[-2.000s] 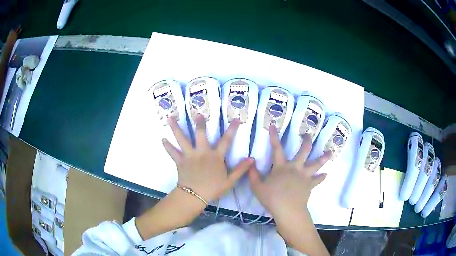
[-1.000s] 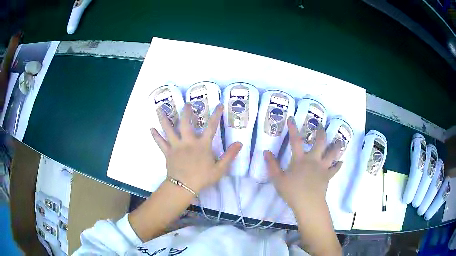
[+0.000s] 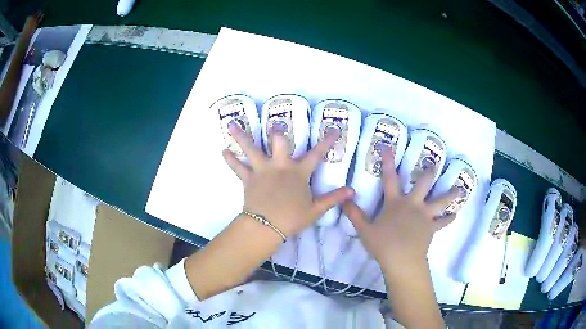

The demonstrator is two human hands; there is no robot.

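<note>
Several glossy white handsets lie fanned out on the white work sheet, heads away from me, each with a mirror-like oval control panel. My left hand is spread over the three left handsets, fingertips on their panels. My right hand is spread over the three right ones, fingertips on their panels. The thumbs nearly meet near the middle. Both hands hold nothing. Thin white cables run from the handle ends towards me, partly hidden by my hands.
One handset lies at the sheet's right edge, beside note paper with a dark pen. Several waiting handsets lie far right. A carton with handsets stands lower left. A green belt runs behind. Another person's arm shows at upper left.
My hands have shifted over the handsets; the fingertips now sit on the panels and the thumbs have come back together after being apart. The view has shifted slightly.
</note>
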